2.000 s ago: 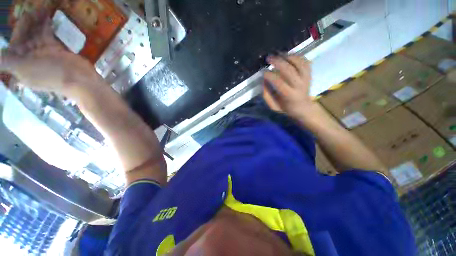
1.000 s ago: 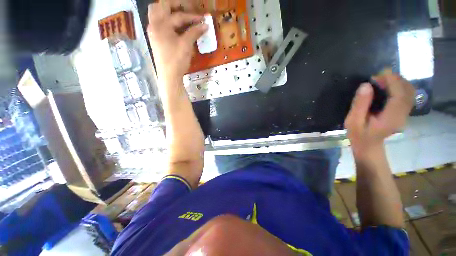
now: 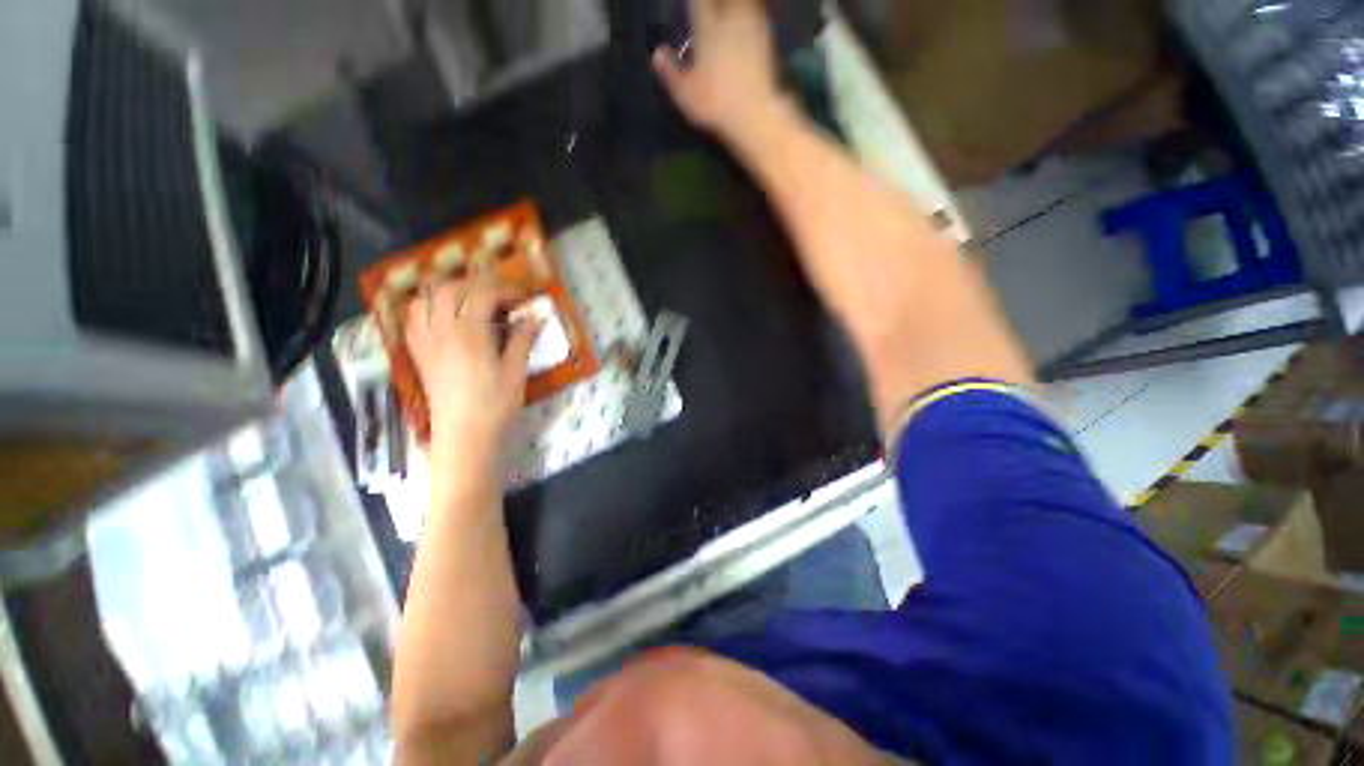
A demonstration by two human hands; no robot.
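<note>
The orange-red marking fixture [image 3: 573, 307] lies on the silver perforated base plate [image 3: 603, 271]. A white plastic housing [image 3: 548, 334] sits at the fixture's near right part. My left hand [image 3: 461, 347] is over the fixture, its fingers at the left edge of the housing; blur hides whether they grip it. Pockets in the far row show tan inside. My right hand [image 3: 723, 72] is stretched to the far right part of the black table, fingers apart, cut by the top edge, with nothing visible in it.
A slotted clamp bar [image 3: 655, 371] lies right of the fixture on the black table [image 3: 748, 404]. Clear blister trays [image 3: 255, 584] are at the left. The grey-white machine box [image 3: 112, 195] is at the upper left. A blue stool [image 3: 1197, 247] and cartons [image 3: 1272, 561] stand at the right.
The view has turned and shifted. My right hand has reached from near the table's front edge to its far right part. My left hand stays at the fixture by the housing.
</note>
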